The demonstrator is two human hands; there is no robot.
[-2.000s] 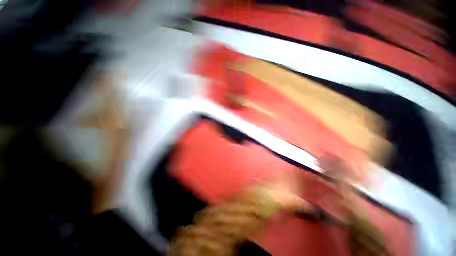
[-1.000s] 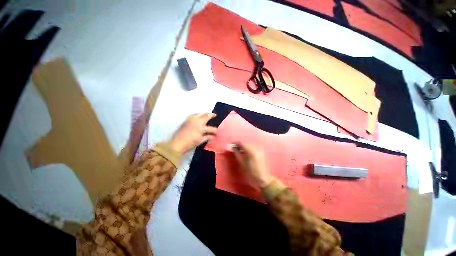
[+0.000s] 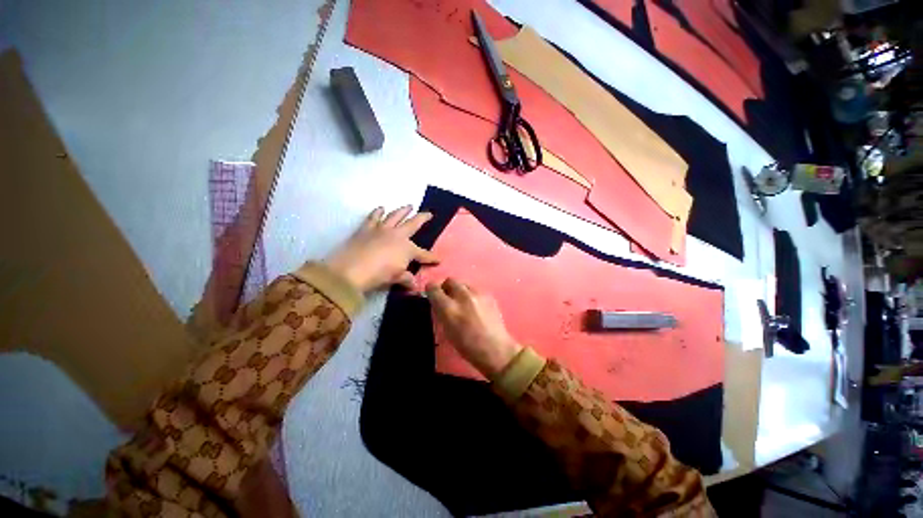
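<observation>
A red card pattern (image 3: 567,293) lies flat on black cloth (image 3: 466,435) on the white table. A dark grey metal bar (image 3: 635,321) rests on the pattern's right part. My left hand (image 3: 385,251) lies at the pattern's upper left corner, fingers spread, over the cloth and the pattern edge. My right hand (image 3: 469,322) is at the pattern's left edge with thumb and fingers pinched together. Whatever it may hold at the fingertips is too small to tell. Both hands nearly touch.
Shears (image 3: 508,111) lie on stacked red and tan patterns (image 3: 597,132) beyond the work. A small grey block (image 3: 356,109) is left of them. Brown card (image 3: 71,243) and a purplish gridded strip (image 3: 232,197) lie left. A dark clamp (image 3: 775,326) is right.
The view has turned and shifted from blur to clear. Since one second ago, my right hand has moved left to the pattern's left edge. My left hand still rests near the corner.
</observation>
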